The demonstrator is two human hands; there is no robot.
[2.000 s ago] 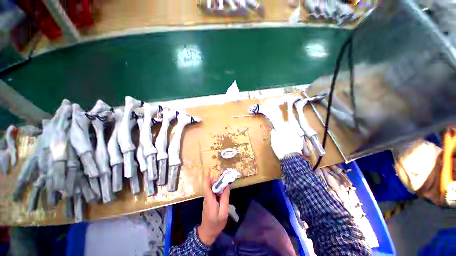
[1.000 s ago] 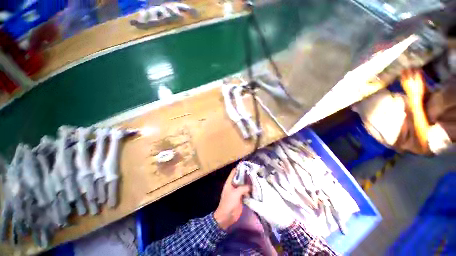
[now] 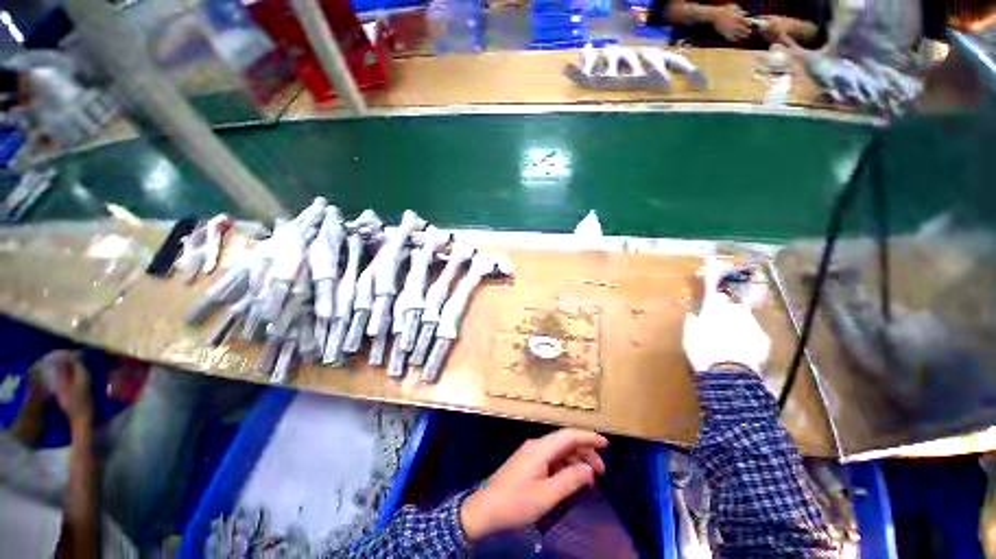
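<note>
My left hand [image 3: 535,480] is bare, fingers loosely curled and apart, with nothing visible in it, in front of the bench edge. My right hand [image 3: 726,333], in a white glove, is on the bench at the right, over pale handle pieces. A dark-detailed handle head [image 3: 743,284] shows just beyond its fingers; the glove hides whether it grips one. A fanned row of grey-white handle pieces [image 3: 384,286] overlaps on the bench at the left. A white oval ring [image 3: 544,347] lies on the brown work pad [image 3: 513,377] in the centre.
A green conveyor belt [image 3: 437,164] runs behind the bench. A black cable [image 3: 827,257] hangs before the metal box [image 3: 928,339] at right. Blue crates stand below the bench, left [image 3: 235,453] and right [image 3: 663,491]. A dark narrow object [image 3: 172,248] lies far left. Other people's hands show far left and across the belt.
My hands have separated from over the right crate. My right hand has moved onto the bench at the right; my left hand no longer shows a handle piece. The view has swung left.
</note>
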